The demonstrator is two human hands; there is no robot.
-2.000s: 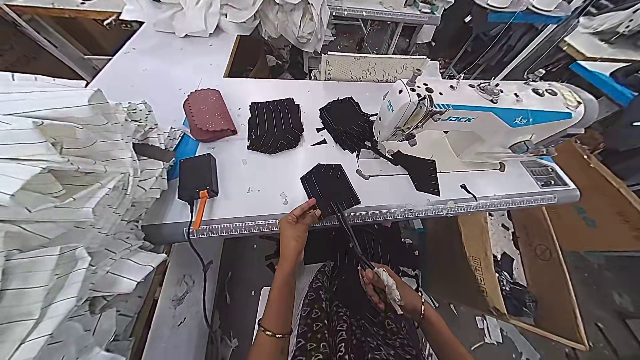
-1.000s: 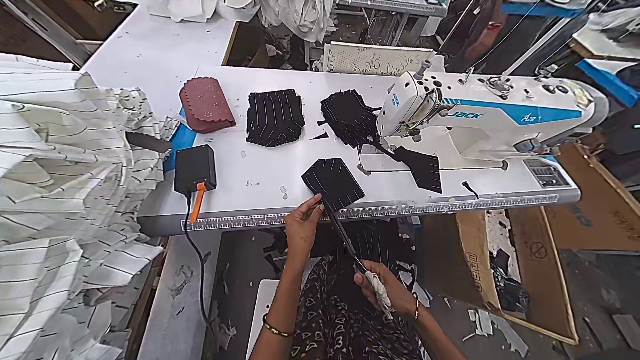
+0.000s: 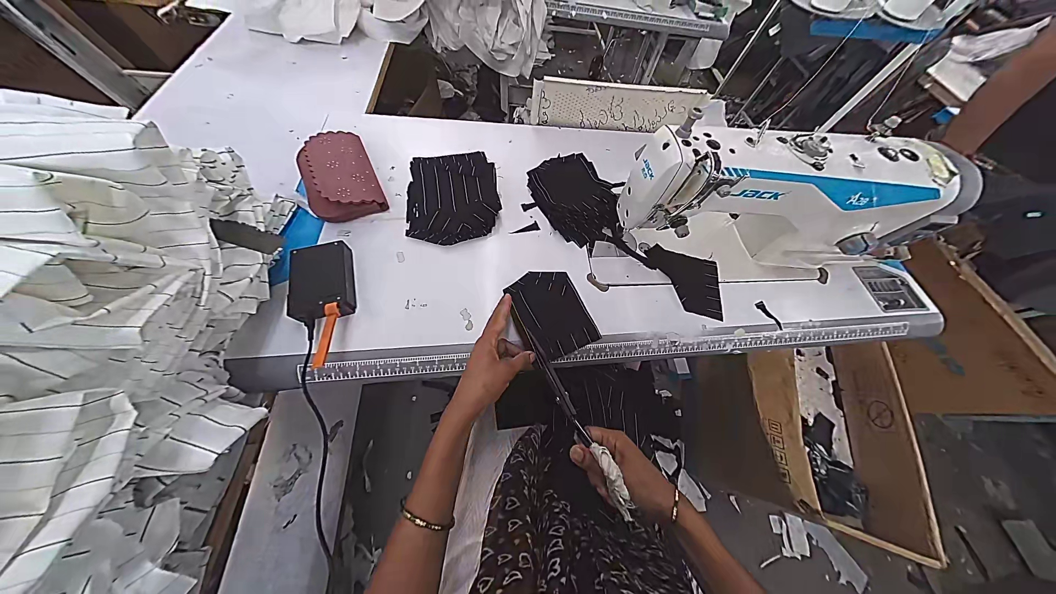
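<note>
My left hand [image 3: 495, 359] rests at the left edge of a black striped fabric piece [image 3: 554, 315] near the table's front edge, index finger extended; whether it pinches the cloth is unclear. In my right hand [image 3: 619, 470] are long scissors [image 3: 559, 396] with cloth-wrapped handles, their blades reaching the left side of that piece. Behind it lie a neat stack of black striped pieces [image 3: 454, 198] and a looser pile [image 3: 573, 198]. One more black piece [image 3: 689, 280] trails from the pile beside the sewing machine [image 3: 792, 190]. Dark striped cloth [image 3: 619, 400] is below the table edge.
A maroon scalloped case [image 3: 340, 177] and a black box [image 3: 322, 280] with a cable and orange tab are at the left. White striped fabric [image 3: 74, 330] is heaped beyond them. A measuring tape [image 3: 742, 338] runs along the edge. A cardboard box [image 3: 874, 445] stands below right; another person's arm [image 3: 1002, 91] shows top right.
The scissors, lower and apart from the piece's left side two seconds ago, now reach along it. My left hand has shifted along the piece's left edge, which is turned slightly.
</note>
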